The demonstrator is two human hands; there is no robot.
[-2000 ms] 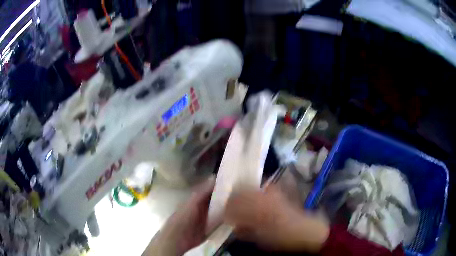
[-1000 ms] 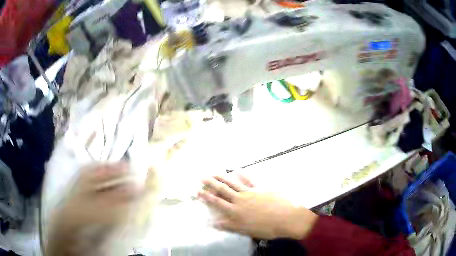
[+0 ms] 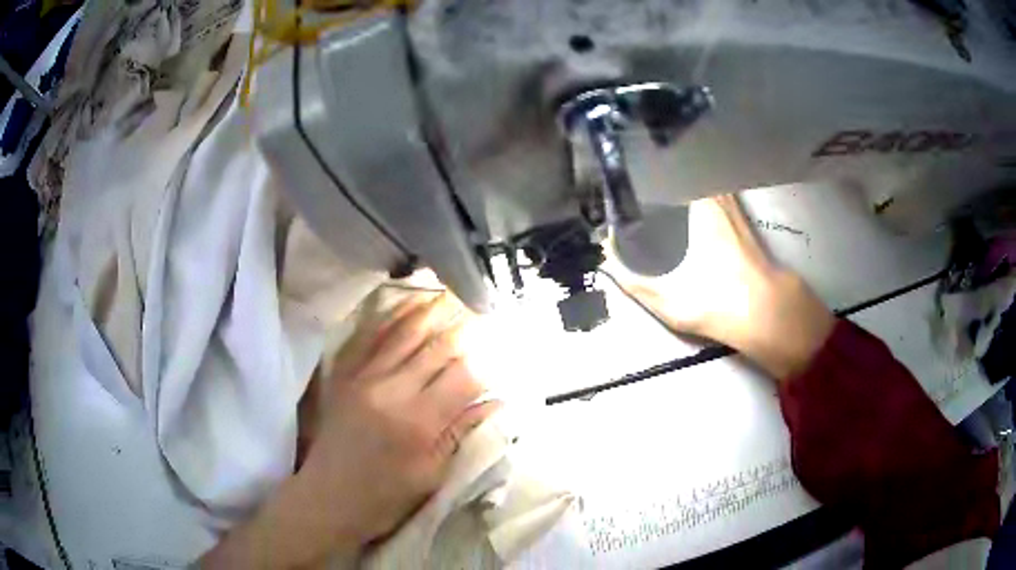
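Observation:
The white-grey sewing machine head fills the top. Its presser foot and needle area is in bright glare. My left hand lies palm down, fingers spread, on cream fabric just left of and below the needle. My right hand reaches under the head right of the needle; its fingers are partly hidden behind the machine and washed out by the lamp, so whether it holds anything cannot be told. A larger pale fabric heap hangs in folds left of the head.
A dark table seam runs right from near the needle. A printed ruler scale lies along the front edge of the white table. Dark and pink scraps lie at the far right. Yellow cord hangs on the head's left end.
The view has moved closer to the needle. My left hand has come to the cloth beside the needle. My right hand has moved from the table front to under the head.

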